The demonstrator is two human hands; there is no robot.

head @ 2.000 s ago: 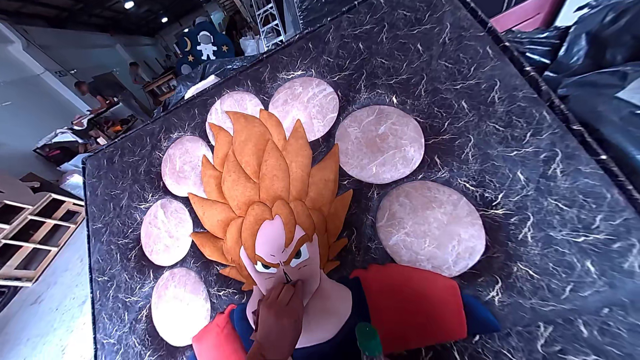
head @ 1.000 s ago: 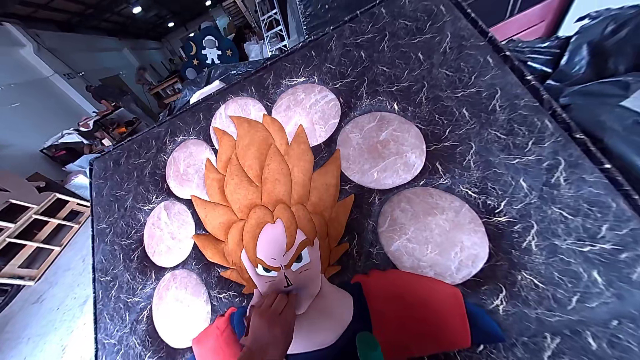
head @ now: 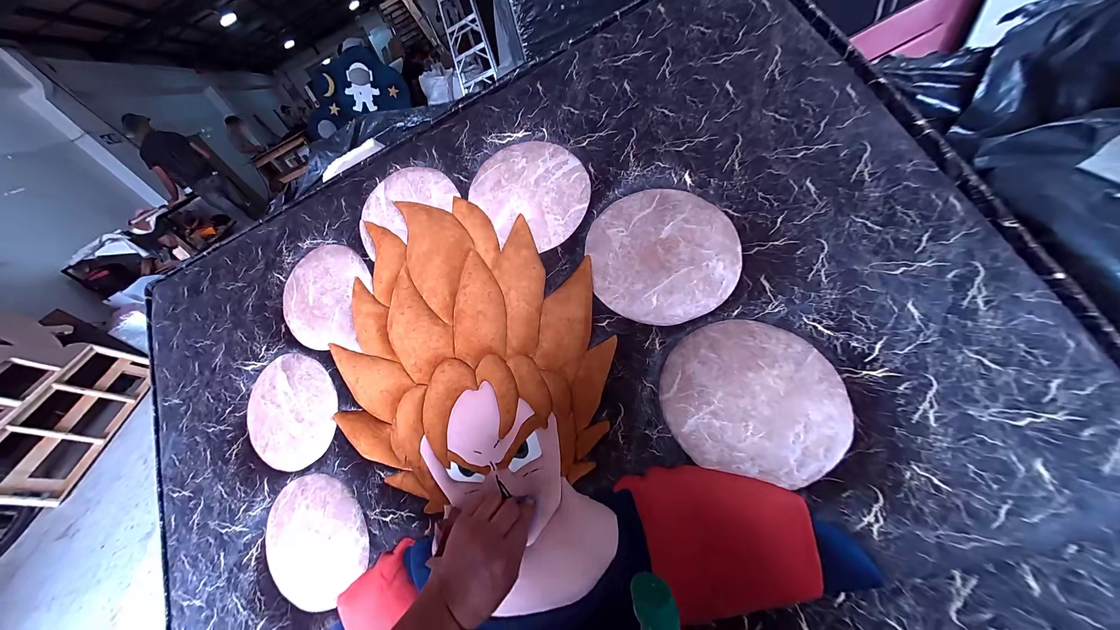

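Observation:
A padded cartoon figure with spiky orange hair [head: 472,306], a pale face and a red-and-blue garment [head: 726,542] lies on a black marble-patterned panel [head: 945,289]. My left hand [head: 481,551] reaches in from the bottom edge, its fingers pinched at the face between nose and mouth. A thin dark tip [head: 501,486] shows at the fingertips; the rest of that tool is hidden. My right hand is not in view. A green rounded object [head: 654,602] overlaps the figure's dark collar. Several pale marbled discs [head: 757,402] arc around the hair.
Black plastic wrapping [head: 1050,149] lies beyond the panel's right edge. A wooden frame [head: 79,420] is at the left. Behind are a stepladder [head: 468,44], an astronaut panel [head: 359,87] and a person in dark clothes [head: 175,157] near a cluttered table.
My left hand stays at the face, its back and fingers turned somewhat differently from two seconds ago. The person in the background has shifted and now stands more upright.

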